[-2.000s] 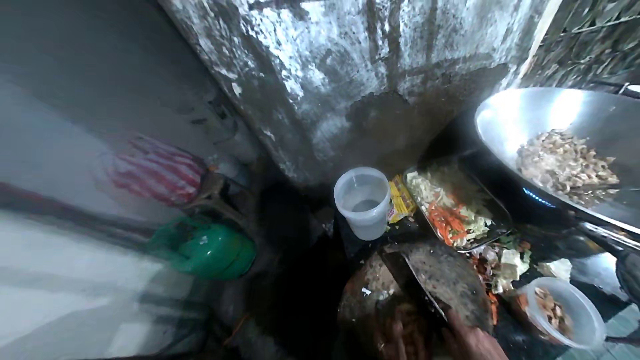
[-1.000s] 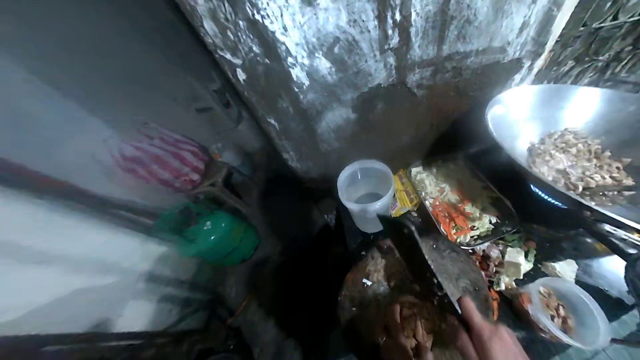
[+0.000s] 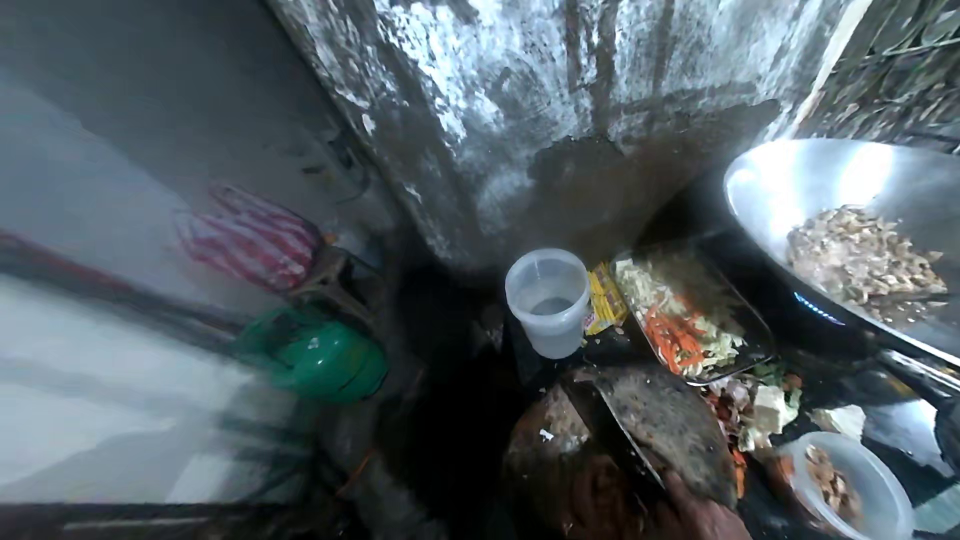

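A dark-bladed cleaver [image 3: 611, 426] lies across the round wooden chopping block [image 3: 667, 420], its edge catching light. My right hand [image 3: 694, 514] is closed around the cleaver's handle end at the bottom of the view. Left of the blade, my left hand [image 3: 600, 495] is low on the block, in shadow; its fingers are dim, and whether it holds something cannot be made out. A small white scrap [image 3: 546, 434] sits on the block's left part. Beyond the block stands a translucent plastic tub [image 3: 551, 300], beside yellow packets [image 3: 604, 298].
A tray [image 3: 765, 337] of shredded cabbage and carrot is behind the block. At right are a large metal wok [image 3: 765, 180] with chopped meat, a plastic container [image 3: 889, 487] with brown pieces, and white chunks [image 3: 772, 409]. A green gas cylinder [image 3: 334, 364] stands left, below a striped bag [image 3: 255, 240].
My right hand and the cleaver have moved slightly lower on the block. My left hand shows less plainly than one second ago.
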